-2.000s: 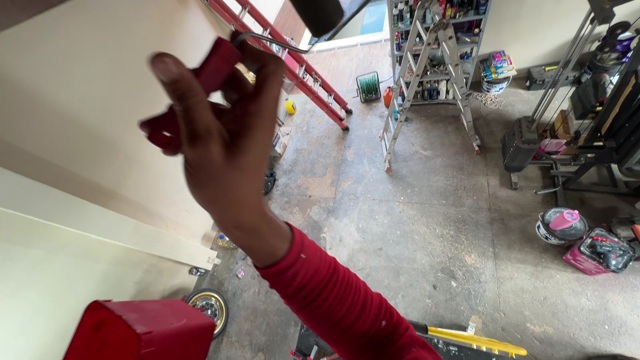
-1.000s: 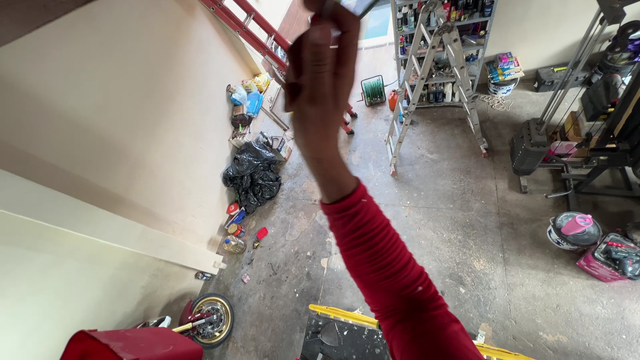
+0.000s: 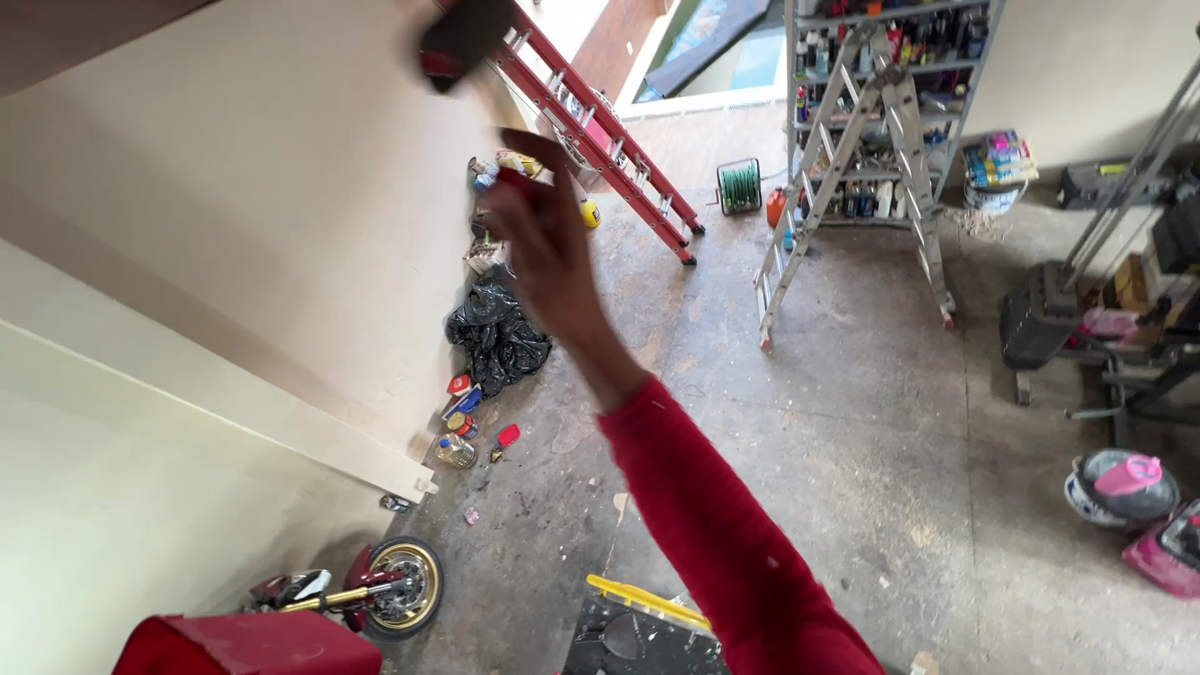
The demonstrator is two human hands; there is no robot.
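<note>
My right hand (image 3: 544,244), in a dark red sleeve, is raised at the upper centre and blurred by motion. Its fingers are closed around a red handle (image 3: 525,185) of what looks like a small paint roller. A dark, blurred tool head (image 3: 464,42) shows above the hand near the top edge; how it joins the handle cannot be made out. At the lower left stands a red plastic container (image 3: 272,645), its inside mostly cut off by the frame. My left hand is out of view.
Far below, a red ladder (image 3: 609,141) leans near the wall and an aluminium stepladder (image 3: 825,178) stands before shelves (image 3: 947,66). A black plastic bag (image 3: 502,328), a motorcycle wheel (image 3: 405,589) and a yellow-edged black platform (image 3: 647,600) lie lower down. Gym equipment (image 3: 1041,314) is at right.
From the top centre a second ago, my right hand has come lower and a little left in view. The red handle, hard to see then, shows again.
</note>
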